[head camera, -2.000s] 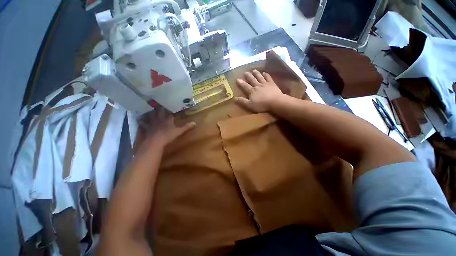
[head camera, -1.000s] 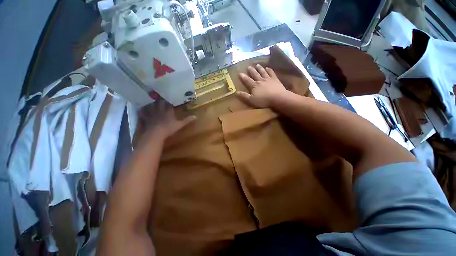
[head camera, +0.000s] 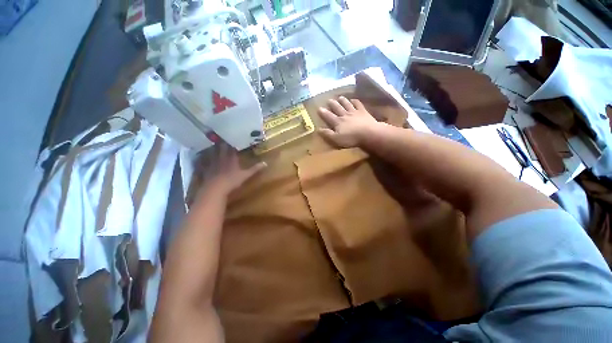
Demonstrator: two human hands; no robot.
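Note:
The tan-brown garment panel (head camera: 282, 248) lies over the machine bed and down over my lap, with a long dark-edged seam down its middle. The brass-yellow clamp foot (head camera: 287, 136) rests on its upper part, beside the white machine head (head camera: 215, 94) with a red logo. My left hand (head camera: 227, 169) lies on the panel left of the clamp foot, its fingers partly hidden beside the machine head. My right hand (head camera: 347, 122) lies flat on the panel right of the clamp foot, with its fingers spread. Neither hand grips anything.
White cloth strips with brown bands (head camera: 94, 201) hang at the left. A dark-brown stack of pieces (head camera: 463, 95) stands below the screen (head camera: 456, 25). A dark slim tool (head camera: 518, 151) lies on white paper at the right. White and brown cloth (head camera: 577, 80) is heaped beyond it.
The camera view has shifted slightly. My hands, the panel and the clamp foot keep about the same places relative to one another.

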